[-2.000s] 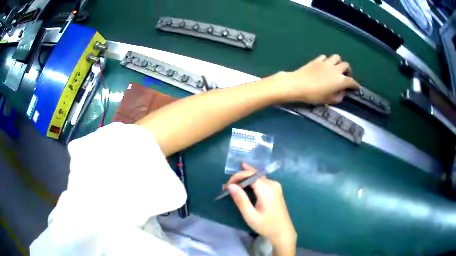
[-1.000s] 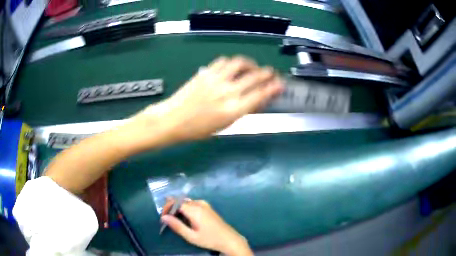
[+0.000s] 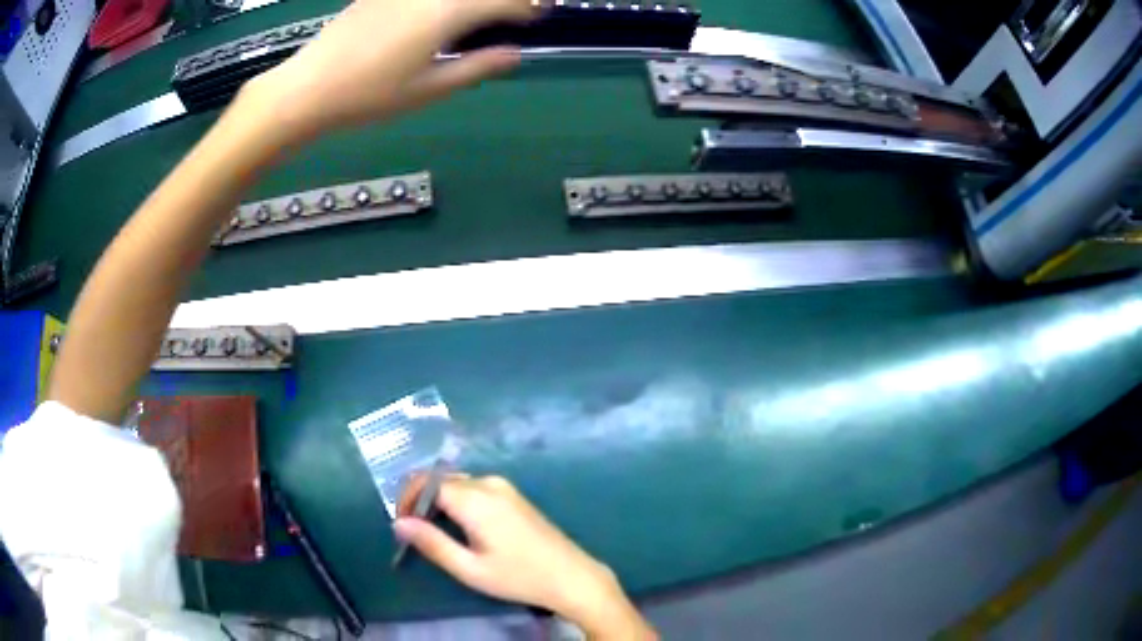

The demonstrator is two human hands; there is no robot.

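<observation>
My right hand [image 3: 507, 545] holds grey tweezers [image 3: 422, 513] pen-like over the lower edge of a clear sheet with fine dark marks [image 3: 407, 436]. My left hand [image 3: 395, 56] is raised at the top, cut by the frame's edge, fingers apart, nothing visible in it, in front of a dark ridged stack [image 3: 614, 25]. A carrier bar [image 3: 676, 195] with a row of small components lies behind the pale rail. Another carrier bar [image 3: 332, 203] lies to its left, partly behind my forearm. A third carrier bar [image 3: 789, 94] lies on the fixture at the upper right.
A pale metal rail [image 3: 539, 286] crosses the green bench. Nearer left are a carrier bar [image 3: 226, 348], a reddish-brown plate [image 3: 223, 482] and a black pen [image 3: 317, 564]. A blue box [image 3: 19, 369] stands at the left edge. A grey machine part [image 3: 1046, 207] stands at right.
My left hand has moved up and left, away from the bars. A carrier bar now lies on the upper-right fixture, which showed none a second ago. My right hand still holds the tweezers.
</observation>
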